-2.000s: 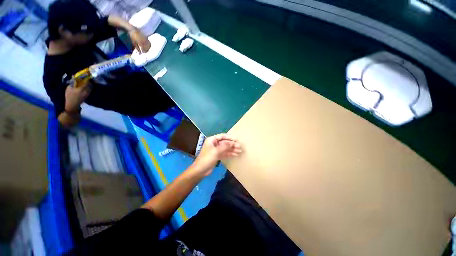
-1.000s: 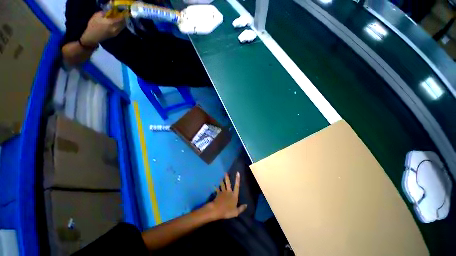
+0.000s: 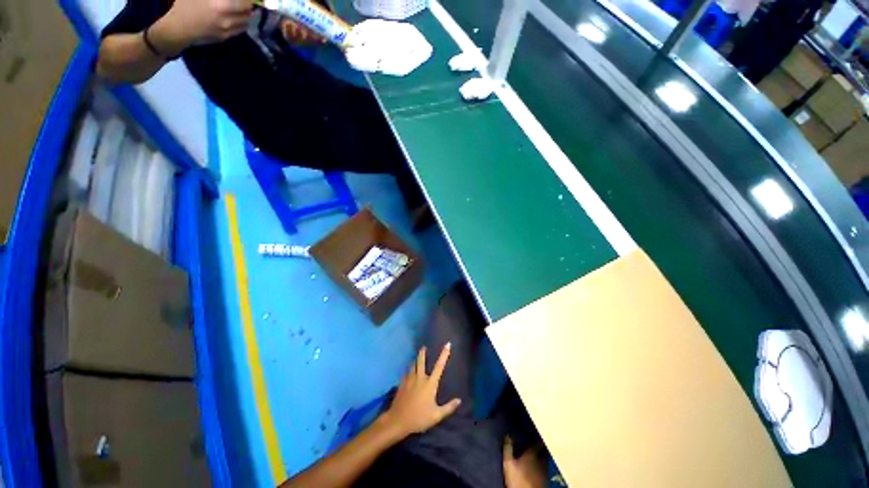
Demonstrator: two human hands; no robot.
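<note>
My left hand (image 3: 425,393) is bare and empty, fingers spread, over my dark-clothed leg beside the bench. Part of my right hand (image 3: 523,467) shows at the bottom edge, low beside the cardboard; its fingers are mostly hidden. The tan cardboard sheet (image 3: 629,381) lies on the green benchtop to the right. A white plastic housing (image 3: 794,391) with a thin dark wire ring lies on the dark green conveyor beyond the sheet.
A neighbouring person holds a caulking gun's white cartridge (image 3: 310,17) at a white housing (image 3: 389,48). An open carton (image 3: 329,250) with cartridges stands on the blue floor. A loose cartridge (image 3: 284,251) lies beside it. Stacked boxes (image 3: 124,305) stand left; white crumpled pieces (image 3: 476,89) lie on the bench.
My left hand has moved from the cardboard's corner down over my leg and its fingers have spread. My right hand has come into view at the bottom. The view has swung, shifting the conveyor housing lower.
</note>
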